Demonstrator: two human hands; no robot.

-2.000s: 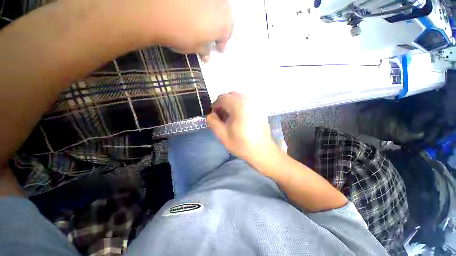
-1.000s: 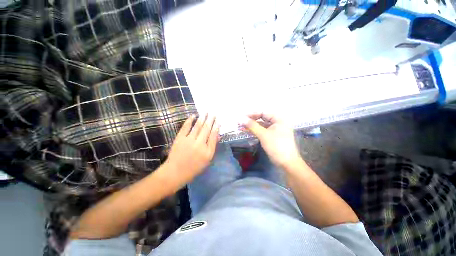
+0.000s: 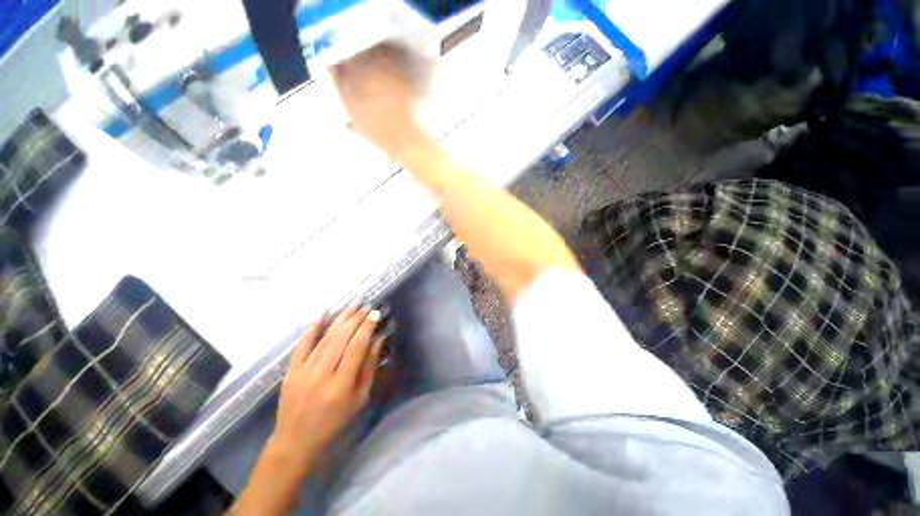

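The plaid garment (image 3: 111, 393) lies at the left on the white table (image 3: 202, 242), its straight sleeve end on the tabletop near the front edge. My left hand (image 3: 331, 365) rests at the table's front edge, to the right of the garment and apart from it; something small and pale shows at its fingertips, too unclear to name. My right hand (image 3: 381, 86) is stretched out over the table beside the sewing machine; it is blurred, and I cannot tell whether it holds anything.
The sewing machine (image 3: 182, 101) stands at the back left. A measuring strip (image 3: 404, 260) runs along the table's front edge. A checked garment pile (image 3: 767, 302) stands at the right. Speckled floor (image 3: 595, 181) shows beyond the table edge.
The view has turned towards the right, so the garment sits further left. My left hand has left the sleeve end. My right hand has moved from the front edge far out over the table.
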